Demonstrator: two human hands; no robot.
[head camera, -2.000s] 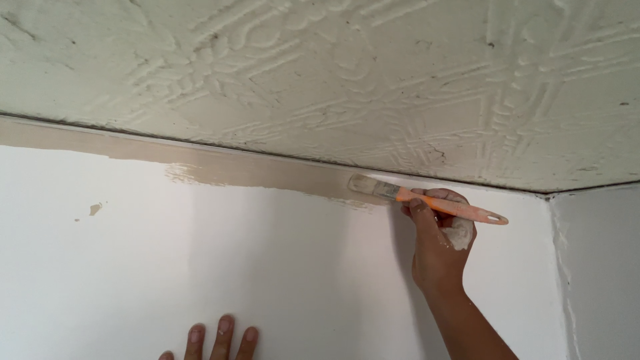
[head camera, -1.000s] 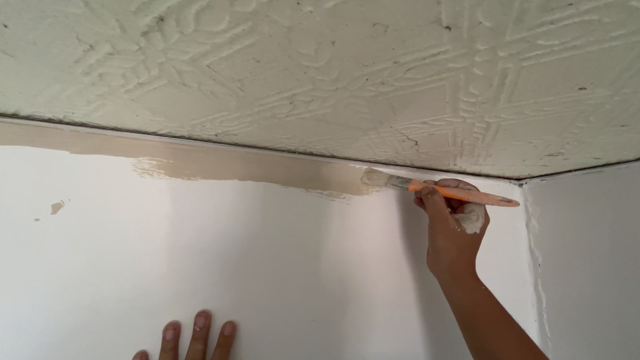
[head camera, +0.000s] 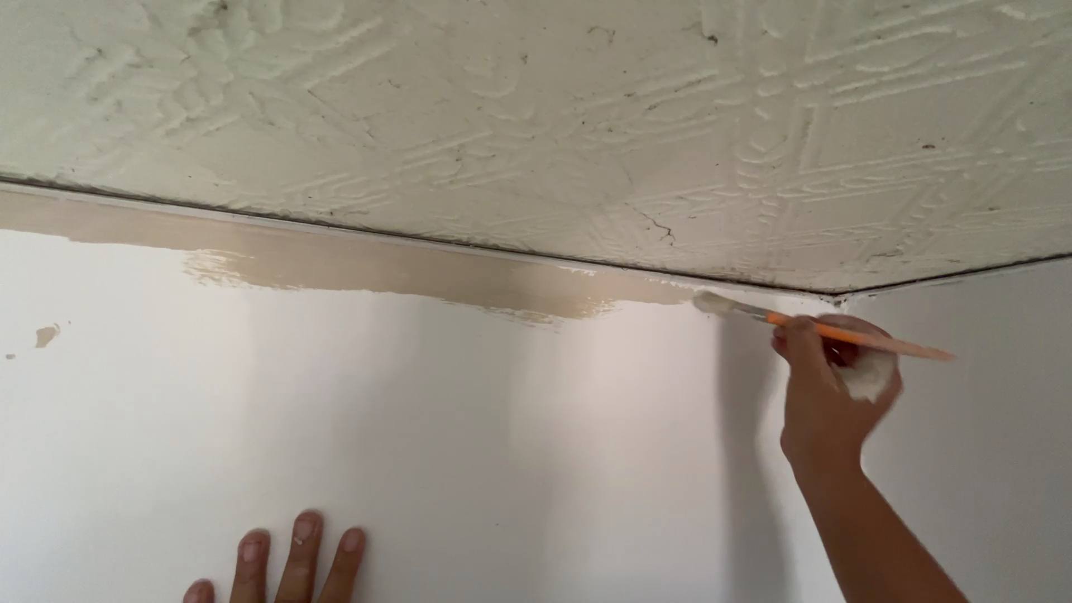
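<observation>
My right hand (head camera: 837, 377) grips a paintbrush (head camera: 854, 333) by its orange handle. The brush's pale, paint-covered bristles are at the upper wall, at the right end of a beige paint band (head camera: 402, 272) just below the ceiling edge. A whitish smear of paint marks the side of this hand. At the bottom left, my left hand (head camera: 289, 561) has its fingers spread against the white wall (head camera: 469, 469) and holds nothing; its palm is below the view.
Overhead is an embossed, pale ceiling (head camera: 536, 126) with small dark marks. A dark gap runs along its edge to the corner (head camera: 837, 297), where a grey side wall (head camera: 988, 402) meets the white one. Small beige spots (head camera: 47, 336) mark the wall at far left.
My right hand and the brush have moved right along the ceiling edge, toward the corner. The beige band now reaches farther right. My left hand still rests on the wall.
</observation>
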